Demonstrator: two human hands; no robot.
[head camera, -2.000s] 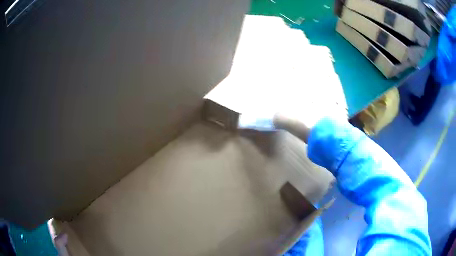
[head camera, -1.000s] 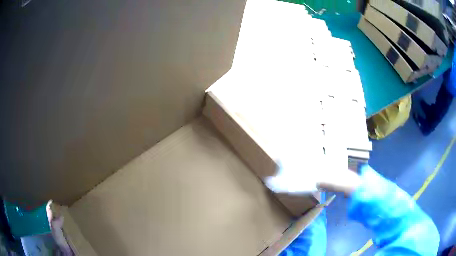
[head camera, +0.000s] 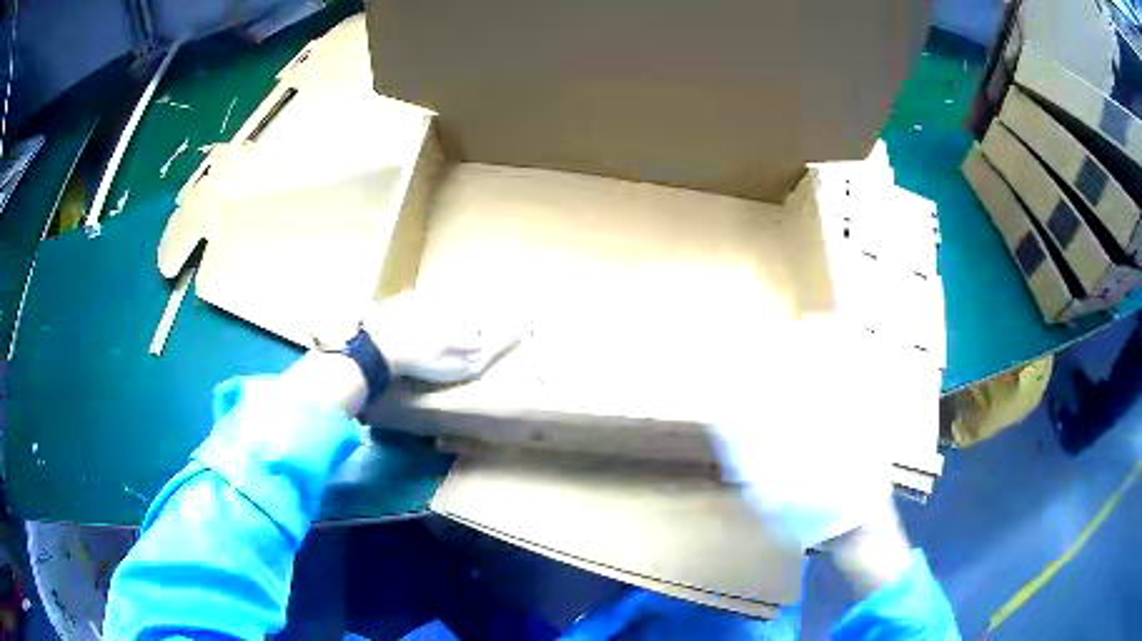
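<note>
An open brown cardboard box tray lies in front of me, with its large lid panel standing up at the back. Both side walls stand up. My left hand, bare with a dark wristband, lies at the tray's front left corner, fingers pointing inward over the front wall. My right hand, in a white glove and blurred, is at the front right corner. The front wall runs between the hands. Glare hides the finger contact of both hands.
Flat box blanks lie stepped beneath and right of the tray, and another blank lies at left. Finished boxes are stacked at far right. Cardboard scraps lie on the green bench. A yellow bag is below the bench edge.
The view has turned, so the tray now appears squarer and further off. My left hand has come into view at the front left corner. My right hand has moved from the right side wall to the front right corner.
</note>
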